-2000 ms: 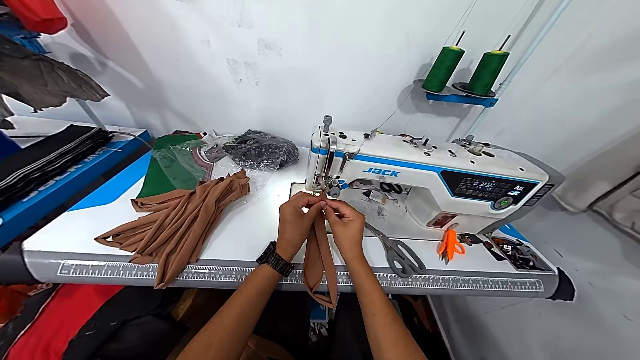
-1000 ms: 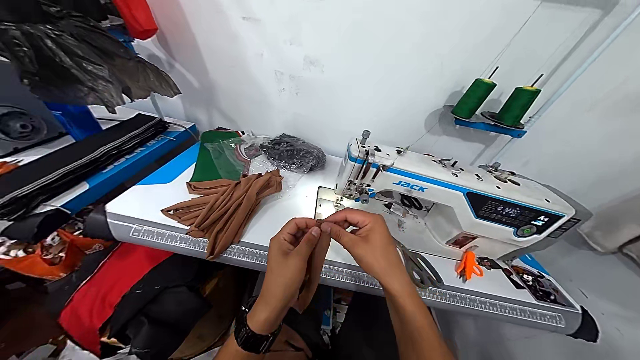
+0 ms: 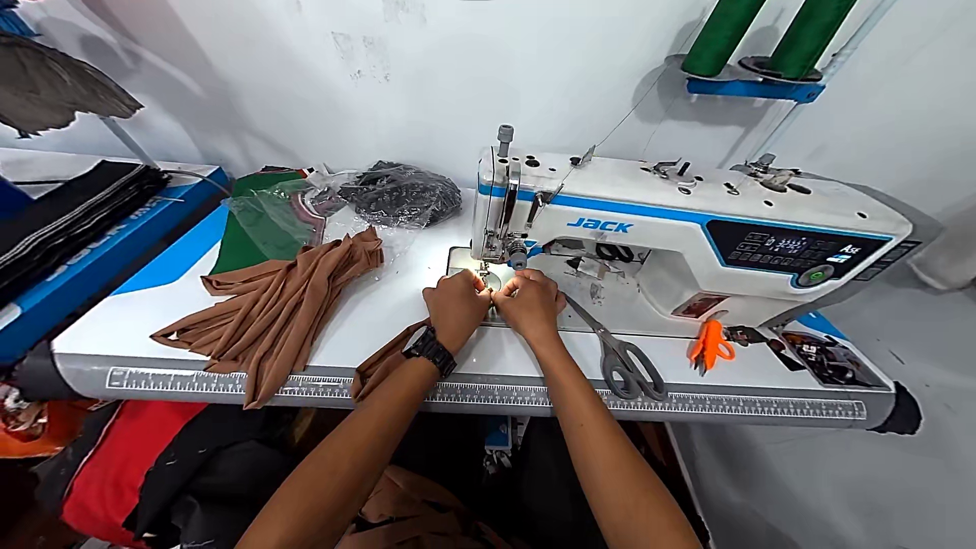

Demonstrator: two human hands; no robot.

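Note:
My left hand [image 3: 457, 309], with a black watch at the wrist, pinches the end of a brown fabric strip [image 3: 389, 357] right at the needle area of the white Jack sewing machine [image 3: 686, 221]. Beside it, my right hand [image 3: 531, 303] has its fingertips closed near the presser foot [image 3: 485, 272], almost meeting the left ones; the bit of cloth between them is mostly hidden by the fingers. The strip trails left under my left wrist over the table edge. A lit needle plate lies under the fingertips.
A pile of brown strips [image 3: 286, 305] lies left, before green fabric [image 3: 255, 221] and a plastic bag of dark material [image 3: 400, 194]. Grey-handled scissors [image 3: 621, 358] and orange thread snips [image 3: 711, 347] rest right. A ruler tape [image 3: 488, 394] runs along the table edge. Green thread cones [image 3: 724, 38] stand above.
Both hands have moved from in front of the machine to its presser foot. The brown strip, hanging below the hands earlier, now trails to the left under my left wrist.

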